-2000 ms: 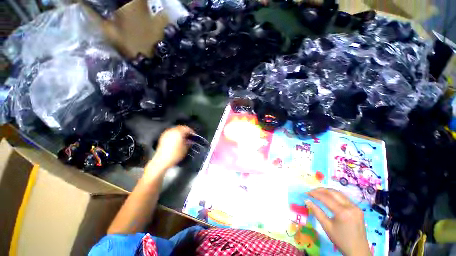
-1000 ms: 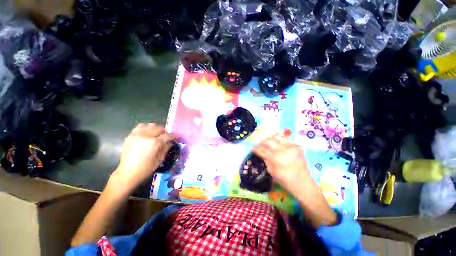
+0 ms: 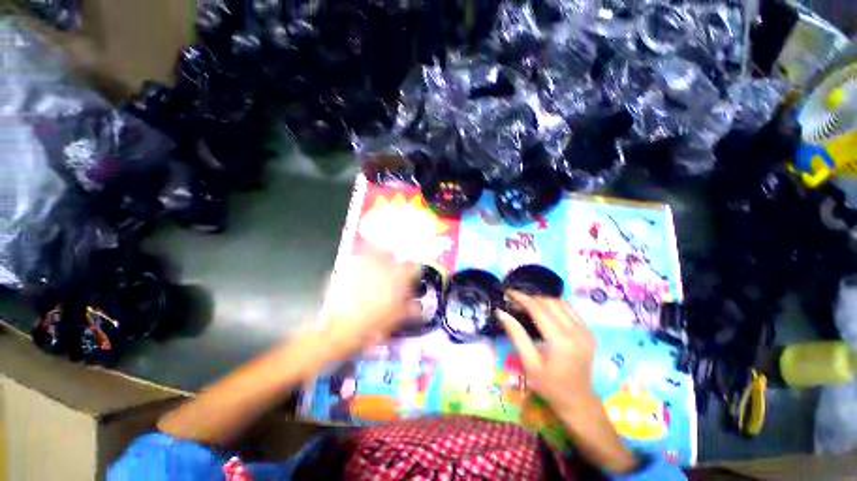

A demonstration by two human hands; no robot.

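Note:
Three round black housings lie side by side in a row across the middle of the printed mat. My left hand is blurred and has its fingers at the left housing. The middle housing shows its open, cup-like side. My right hand has its fingertips at the near edge of the right housing, thumb apart. Whether either hand grips its housing is hard to tell. Two more housings with small coloured dots stand at the mat's back edge.
Bagged housings are heaped behind the mat. Housings with orange wires lie at the left. Cartons edge the table's near left. At the right are a yellow bottle, yellow-handled pliers, dark parts and a fan.
The housings that were apart on the mat now form a row of three. My left hand has moved right and inward to the row, and my right hand is at its right end.

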